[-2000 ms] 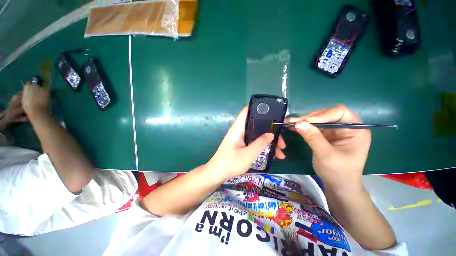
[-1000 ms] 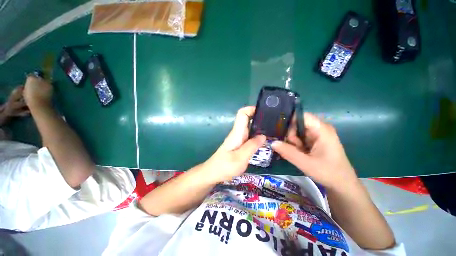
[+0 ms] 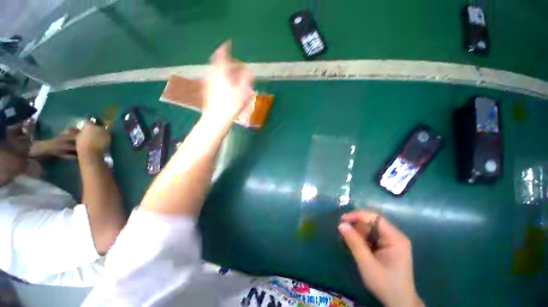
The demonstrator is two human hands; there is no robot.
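Observation:
My left hand (image 3: 228, 84) is stretched far forward over the amber strip (image 3: 185, 93), near the pale rail; it is blurred and looks empty, fingers apart. A black phone housing (image 3: 307, 36) with a silver disc and board lies beyond the rail. My right hand (image 3: 381, 255) is low in the view with fingers curled around dark tweezers (image 3: 374, 231), mostly hidden. A clear release sheet (image 3: 330, 174) lies flat in front of it. Another housing (image 3: 410, 160) lies tilted to the right, beside a thick stack of housings (image 3: 481, 141).
The pale rail (image 3: 360, 69) curves across the back. Another housing (image 3: 476, 30) lies on the far green belt. At left a person in white (image 3: 48, 222) works near housings (image 3: 133, 127), some partly behind my arm. Bench tape (image 3: 532, 186) is at the far right.
The phone is no longer in my hands. My left hand has moved far forward and left. My right hand is lower, still with the tweezers. The view has shifted, showing the rail and far belt.

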